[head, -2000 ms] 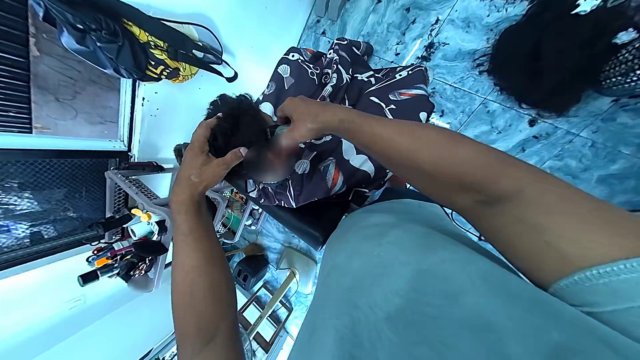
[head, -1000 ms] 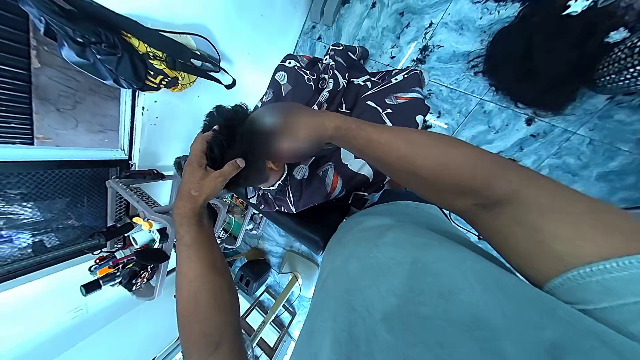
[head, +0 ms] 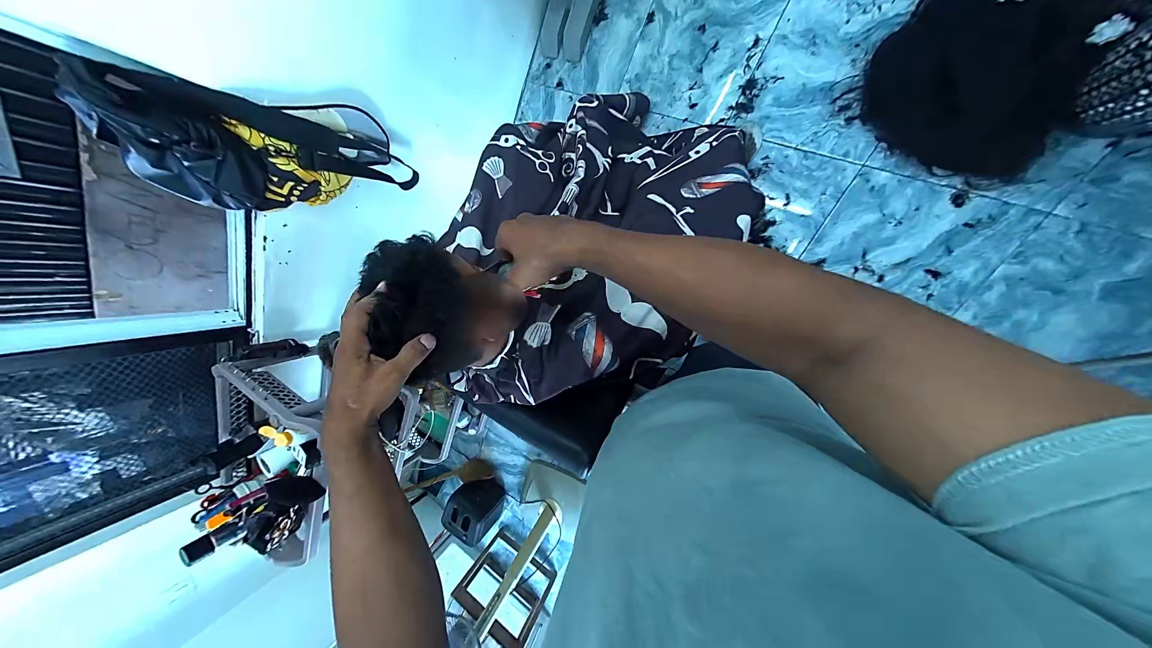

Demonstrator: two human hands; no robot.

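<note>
A person with dark curly hair (head: 414, 292) sits under a black barber cape (head: 621, 198) printed with scissors, combs and brushes. My left hand (head: 369, 364) is spread over the top and back of the head, thumb and fingers apart. At the front of the face, my right hand (head: 540, 252) is closed around a small dark tool, of which only a bit shows between the fingers; its kind cannot be told. The lower face is blurred.
A grey plastic trolley (head: 270, 391) with brushes, clips and scissors stands at the left. Bags (head: 243, 144) hang on the wall. Cut hair lies on the blue tiled floor (head: 900, 216); another dark-haired head (head: 972, 90) is at upper right. A black chair (head: 558, 418) is beneath the person.
My right hand moved over the face between the two earlier frames and is now lower, by the chin side of the face. My left hand has stayed on the head.
</note>
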